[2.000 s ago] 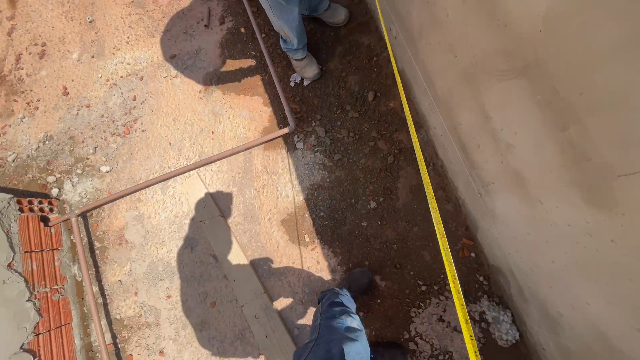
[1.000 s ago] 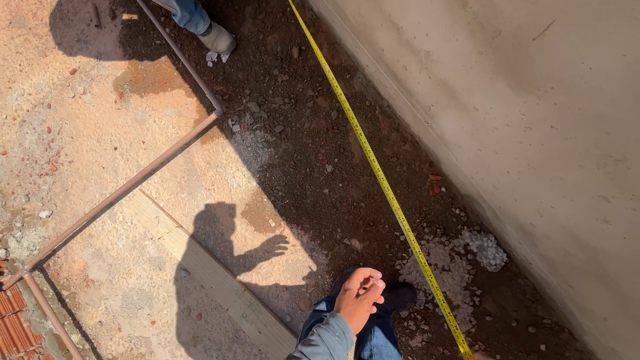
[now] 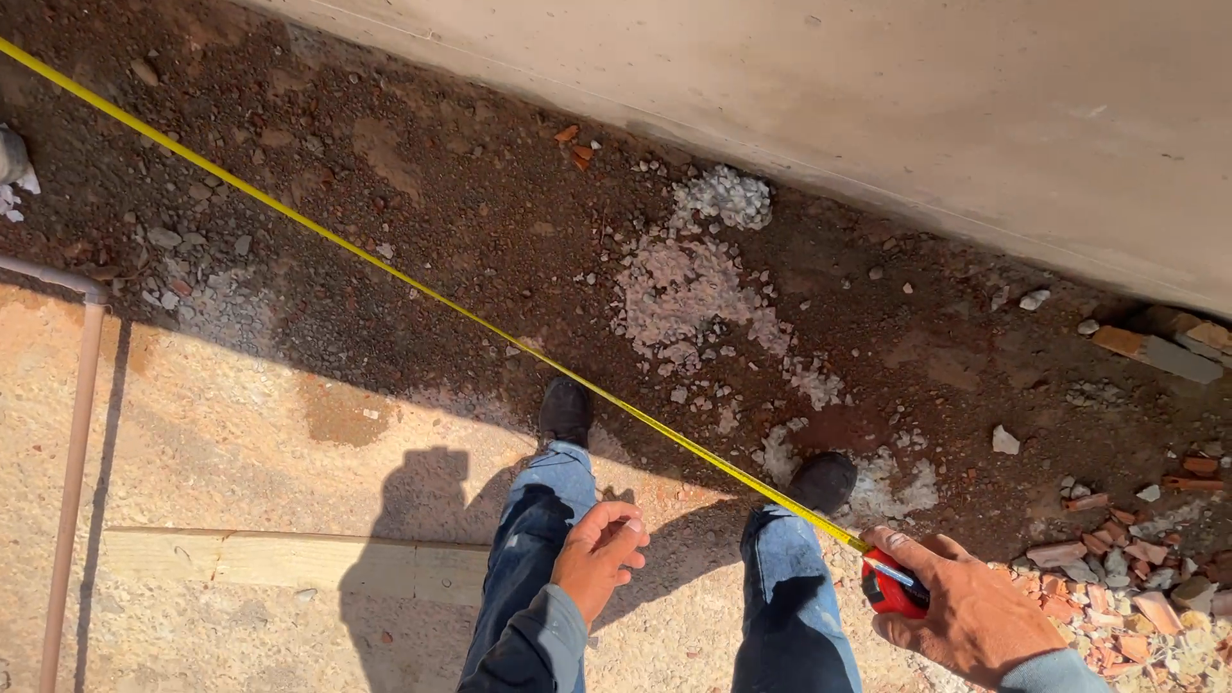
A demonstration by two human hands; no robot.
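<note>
My right hand (image 3: 972,606) grips a red and black tape measure (image 3: 893,585) at the lower right. Its yellow blade (image 3: 423,287) runs out taut from the case, up and left across the ground to the left edge, where its end is out of view. A thin bluish stick-like item lies against the case under my right fingers. My left hand (image 3: 599,558) hovers above my left thigh with its fingers loosely curled and holds nothing that I can see. The blade passes over the front of my dark shoes.
A plastered wall (image 3: 866,96) borders the dark soil. A brown pipe with an elbow (image 3: 82,385) and a wooden board (image 3: 289,563) lie at the left. Broken bricks (image 3: 1145,597) and brick pieces by the wall (image 3: 1160,346) are at the right. Another person's shoe (image 3: 12,159) shows at the left edge.
The view has turned and shifted strongly along the blade. My right hand and the tape measure's case have come into view. My left hand, seen one second ago, is still raised over my leg.
</note>
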